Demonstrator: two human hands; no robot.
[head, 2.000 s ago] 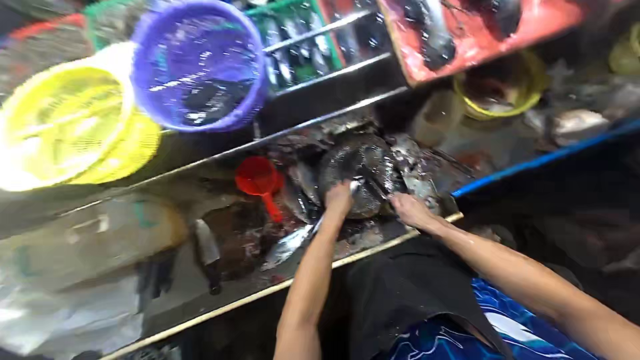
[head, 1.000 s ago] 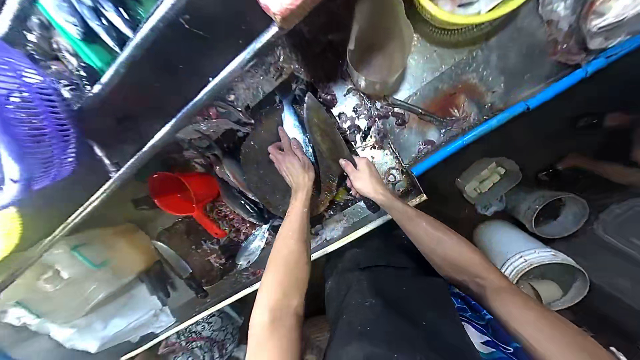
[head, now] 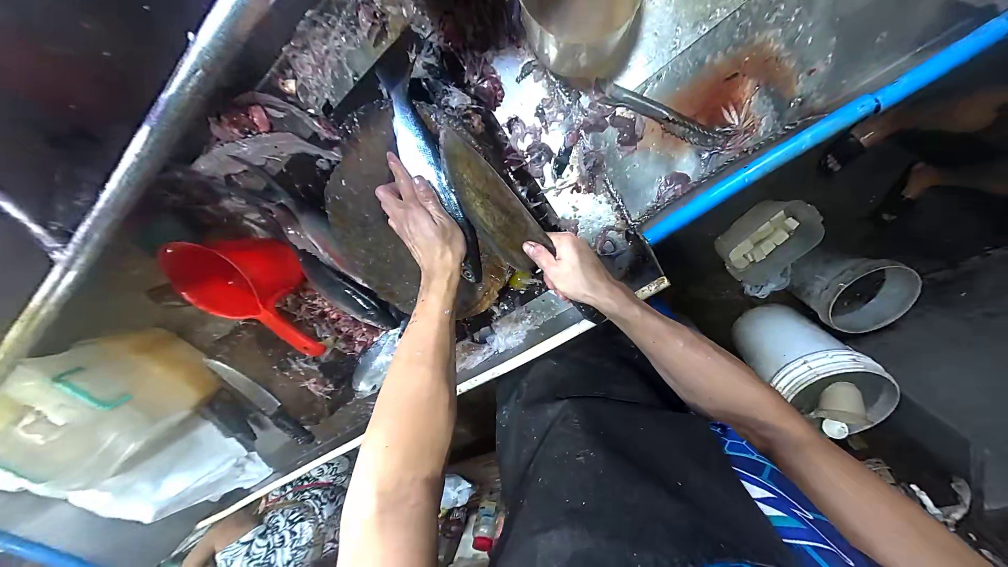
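Note:
A silver-blue fish (head: 415, 142) lies lengthwise on a round chopping block (head: 362, 197), its tail at the far side and its head toward me. My left hand (head: 425, 224) presses on the fish's body, fingers spread over it. In my right hand (head: 571, 268) is the handle of a broad-bladed knife (head: 492, 193), its wide, smeared blade beside the fish over the block's right part. Whether the blade touches the fish I cannot tell. More whole fish (head: 342, 287) lie along the left of the block.
A red plastic dipper (head: 228, 276) is left of the block among fish scraps. Further left, another knife (head: 248, 386) lies near plastic bags (head: 150, 378). Fish guts and a clear container (head: 581, 35) are beyond the block. A blue pipe (head: 772, 157) edges the metal counter; white buckets (head: 811, 362) are at right. Part of a person shows at bottom left.
The view has moved closer over the block. Since one second ago, my left hand has stayed on the fish and my right hand on the knife.

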